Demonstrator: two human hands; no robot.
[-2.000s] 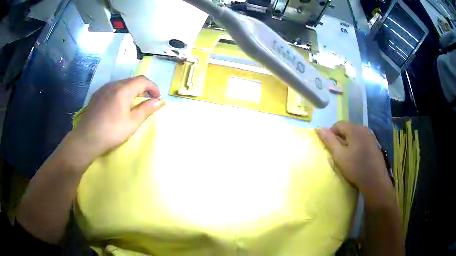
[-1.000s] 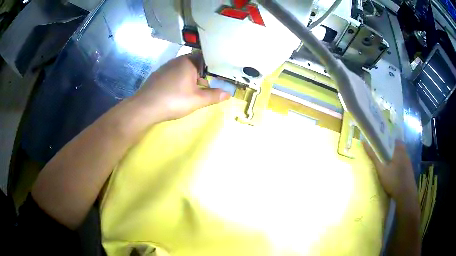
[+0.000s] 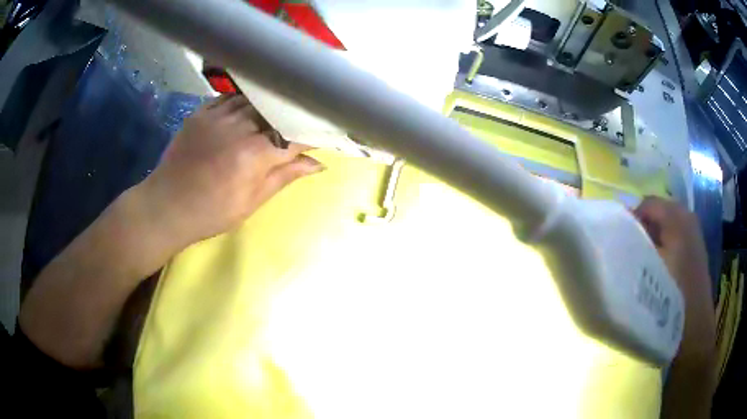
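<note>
The yellow bag body [image 3: 237,327] is spread out in front of me, its middle washed out by glare. Its far edge reaches under the machine head and over the front of the yellow clamp frame [image 3: 602,159]. One handle guide [image 3: 391,192] shows through near the far edge. My left hand [image 3: 215,168] grips the far left edge, thumb on top, its fingers beside the machine head. My right hand [image 3: 673,237] is at the far right edge, partly hidden behind the lamp; its fingertips are not clearly visible, so its grip cannot be told.
The white machine head [image 3: 393,53] with red marks is above the far edge. The LED work lamp [image 3: 610,270] crosses the view from upper left to right. The metal feed carriage [image 3: 614,41] is behind the clamp. The strap bundle [image 3: 727,315] and control panel [image 3: 731,102] are at right.
The bag body has moved forward over the clamp, covering the front opening and right guide seen before. Both hands moved forward with it. My view is closer and the lamp appears larger.
</note>
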